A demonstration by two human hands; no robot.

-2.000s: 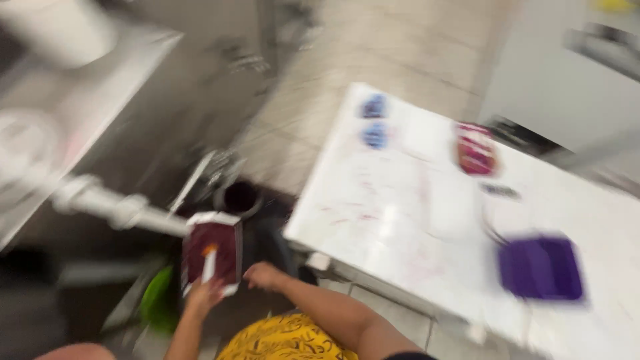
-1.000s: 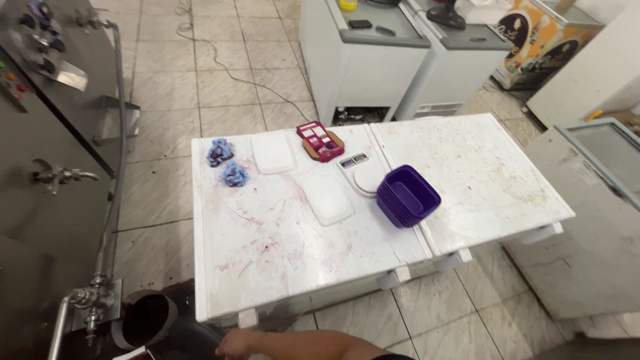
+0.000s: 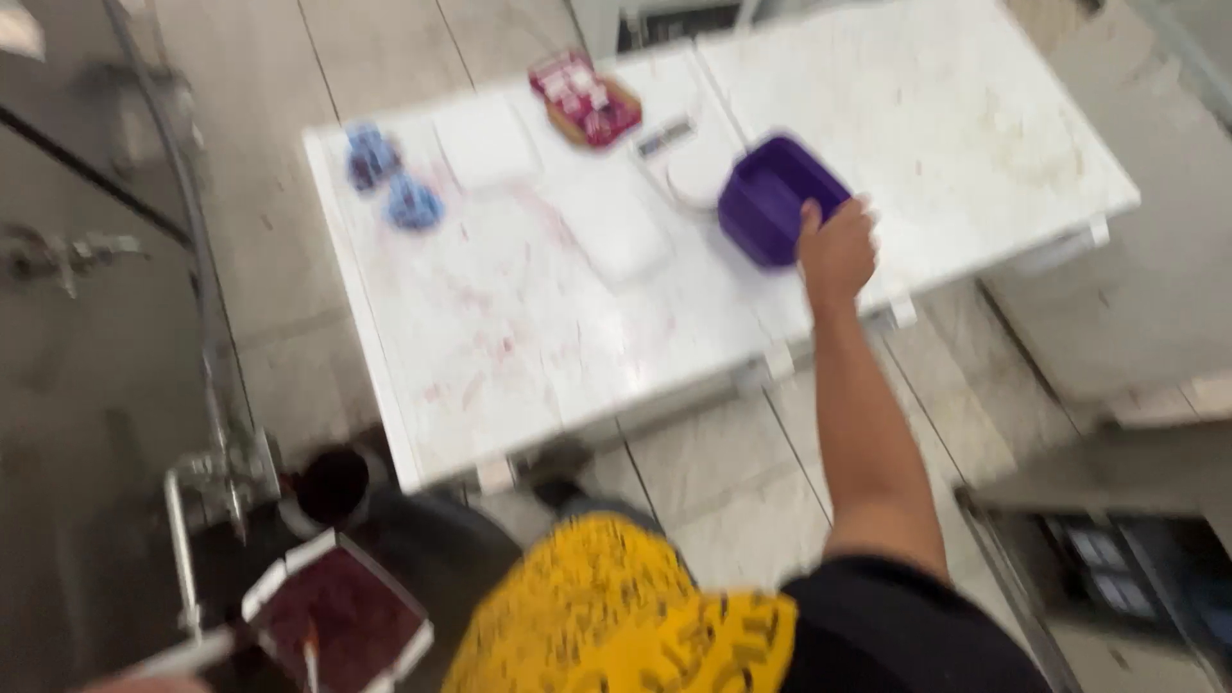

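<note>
My right hand (image 3: 839, 248) grips the near right rim of a purple plastic container (image 3: 770, 202) on the white table, thumb over the edge. Beside it lies a white kitchen scale (image 3: 698, 173). A square tray of dark red contents (image 3: 337, 611), with a utensil in it, is at the lower left. Part of my left hand (image 3: 144, 684) shows blurred at the bottom left edge; what it does is hidden. A dark red-filled bucket (image 3: 332, 484) stands behind the tray.
The white chest-type table (image 3: 481, 318) bears red stains, two crumpled blue cloths (image 3: 414, 202), pale flat slabs (image 3: 611, 221) and a red-and-brown carton (image 3: 587, 101). Metal taps and pipes (image 3: 207, 481) run along the left. A grey appliance stands at the right.
My right hand has moved from the table's near left edge to the purple container and taken hold of its rim. The red-filled tray is in view again.
</note>
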